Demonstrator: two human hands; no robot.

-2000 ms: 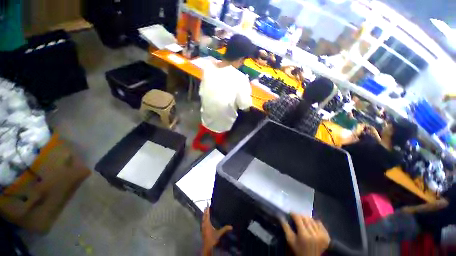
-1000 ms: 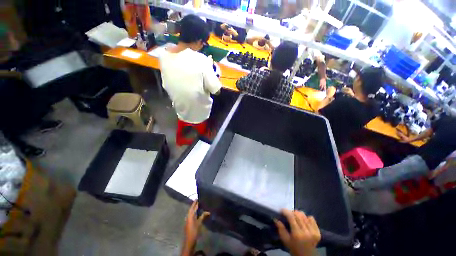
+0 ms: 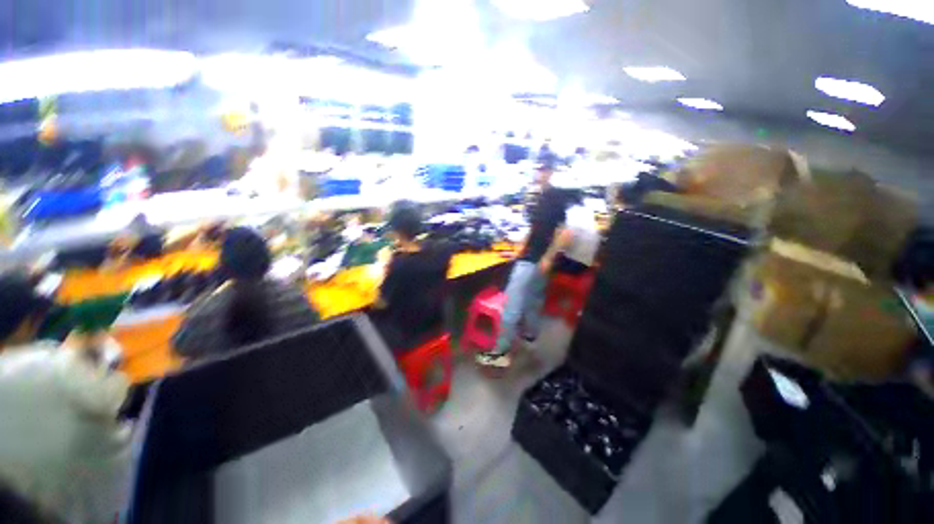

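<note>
A large open black plastic crate (image 3: 425, 455) fills the lower left of the view and is tilted. A flat white sheet (image 3: 317, 476) lies on its floor. Only a small part of my right hand (image 3: 364, 519) shows at the bottom edge, at the crate's near side; the rest is cut off. My left hand is out of the picture. The frame is blurred.
Several people are along the orange-topped table (image 3: 348, 292) on the left. Red stools (image 3: 427, 370) stand behind them. A tall black crate stack (image 3: 655, 297), a crate of small dark parts (image 3: 579, 420), cartons (image 3: 819, 307) and more black crates (image 3: 809, 430) are on the right.
The view has swung right and up, bringing the crate stack and cartons in. The held crate now sits lower left in view. My left hand has left the picture; my right is mostly cut off.
</note>
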